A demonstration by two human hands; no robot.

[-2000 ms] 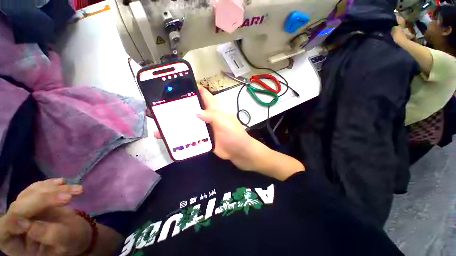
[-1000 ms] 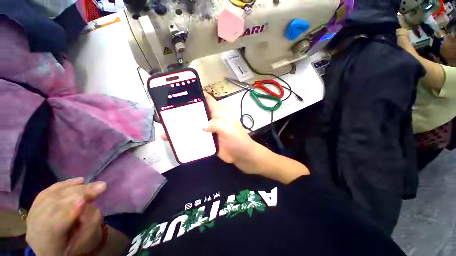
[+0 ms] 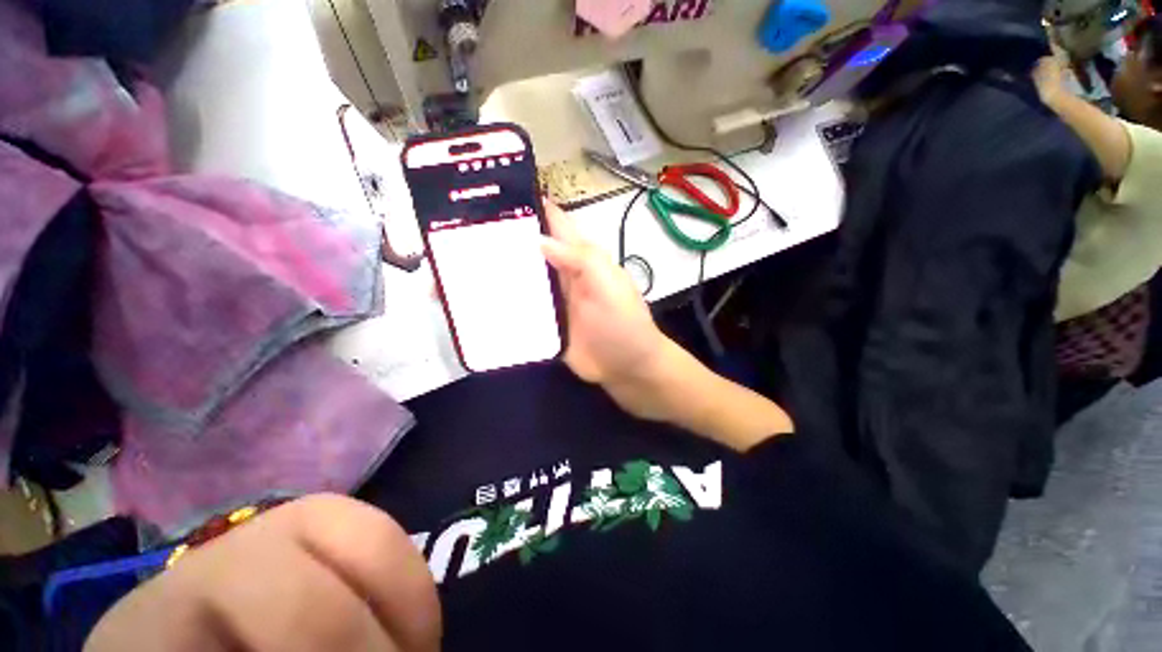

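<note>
A smartphone (image 3: 491, 274) with a bright, mostly white screen and a black, red-edged case stands over the front of the white table, below the needle area. My right hand (image 3: 618, 318) holds it from behind and the right, with the thumb at the screen's right edge. My left hand (image 3: 287, 586) is large and near the camera at the bottom left, cut off by the lower edge. Its fingers are curled and their tips are hidden, so I cannot tell if it holds anything.
Pink garment panels (image 3: 217, 280) heap at left. Scissors (image 3: 695, 204) and a black cable lie by the sewing machine (image 3: 535, 51). A black garment (image 3: 943, 268) hangs at right; another person's arm (image 3: 1083, 127) shows beyond. A blue edge (image 3: 102, 567) shows low left.
My left hand has moved right and nearer the camera, and its fingers have curled out of sight. The phone stays in my right hand, slightly higher and further right in view.
</note>
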